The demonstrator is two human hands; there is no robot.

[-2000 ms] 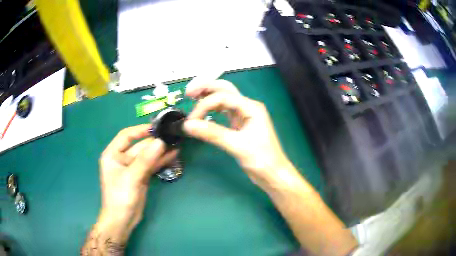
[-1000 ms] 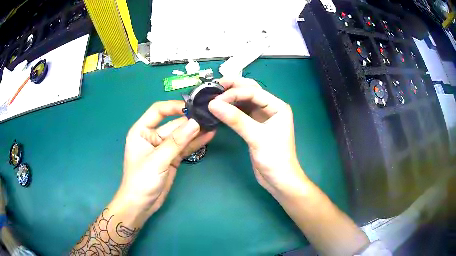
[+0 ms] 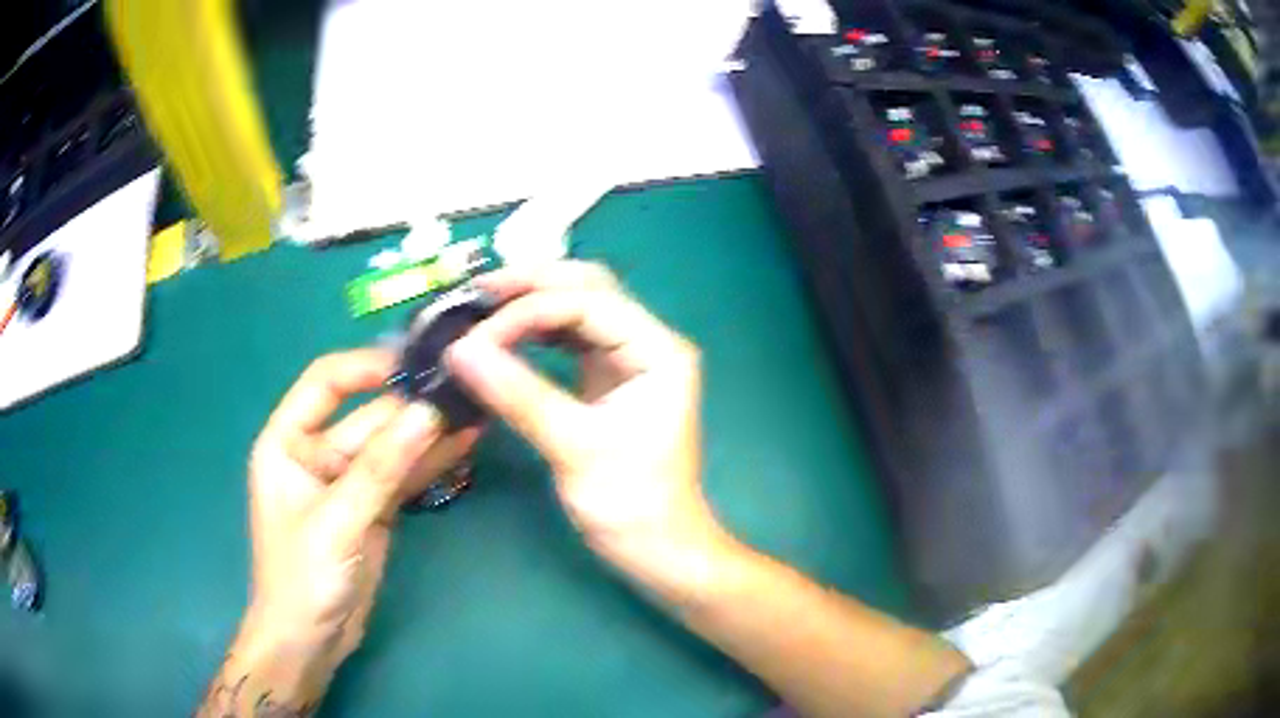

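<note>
A round black watch module (image 3: 447,337) with a metallic rim is tilted over the green mat. My left hand (image 3: 337,463) grips its lower left edge between thumb and fingers. My right hand (image 3: 597,393) has its thumb and fingers at the module's right and upper side, touching it. The view is blurred, so whether the right fingers hold a small part cannot be told. A second small round module (image 3: 445,491) lies on the mat, partly hidden behind my left fingers.
A black foam tray (image 3: 828,281) with red-dotted parts in pockets stands at the right. A green-white strip (image 3: 400,288) and crumpled white film (image 3: 536,229) lie near a white sheet (image 3: 520,105). A yellow upright (image 3: 204,126) is upper left. Loose modules (image 3: 17,554) lie at the left edge.
The camera view has shifted, so the mat items and both hands appear further left. Both hands stay at the module. The right fingers remain against its upper right side.
</note>
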